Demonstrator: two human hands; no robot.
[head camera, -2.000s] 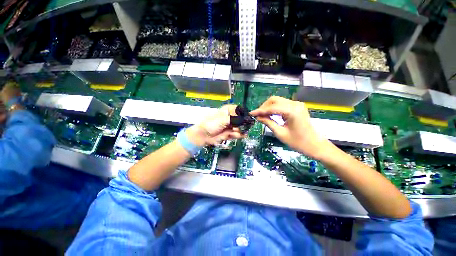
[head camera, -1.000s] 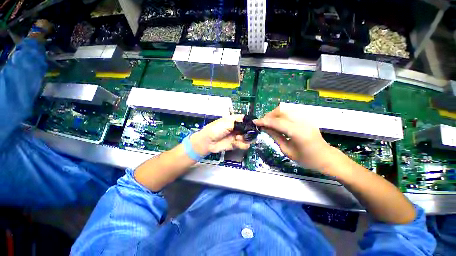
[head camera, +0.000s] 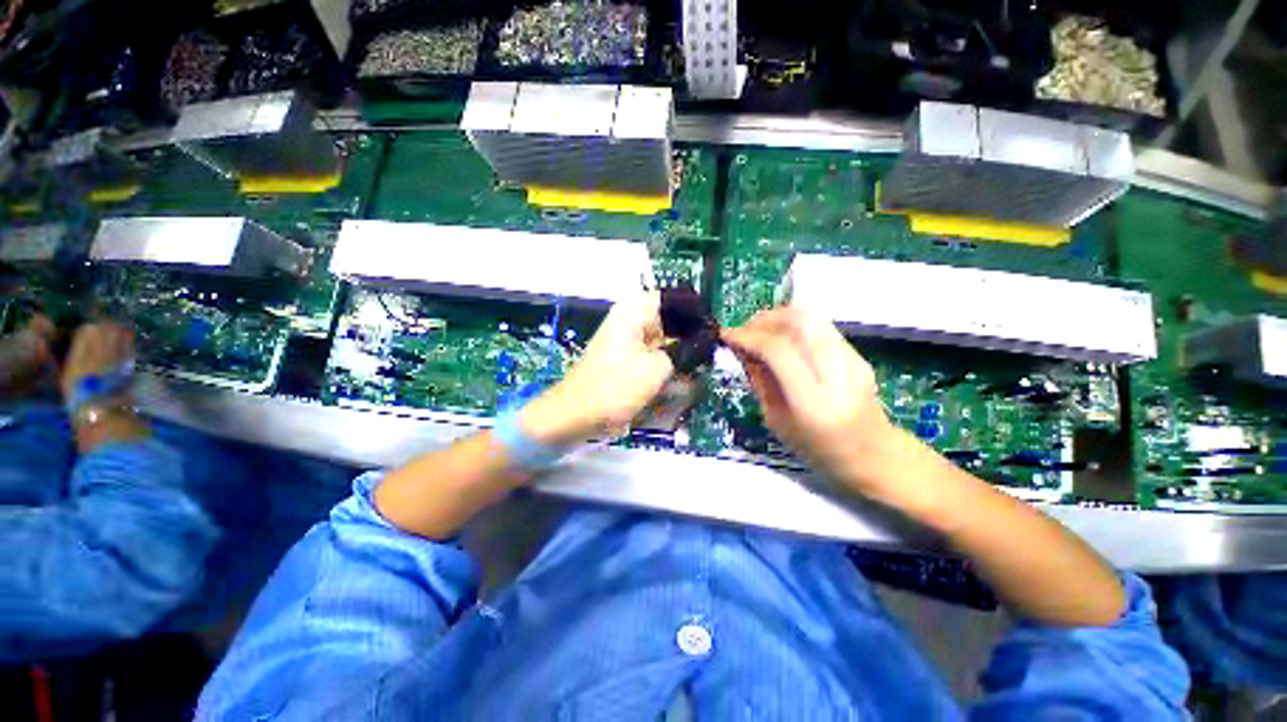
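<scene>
My left hand holds a cluster of black leaded components over the gap between two green circuit boards. My right hand is beside it, with thumb and fingertips pinched together at the cluster's right side. Whether a single component is between these fingertips is too small to tell. The board on the left and the board on the right each carry a long white-silver bar. A light blue band is on my left wrist.
Finned heat sinks with yellow edges stand at the boards' far side. Bins of small parts lie behind, with a perforated white strip hanging there. The metal rail runs nearest me. Another person's hands are at the left.
The view has shifted, so the bins sit higher. My left fingers have closed more around the black cluster. The other person's hand has come down from the bins to the near side of the boards.
</scene>
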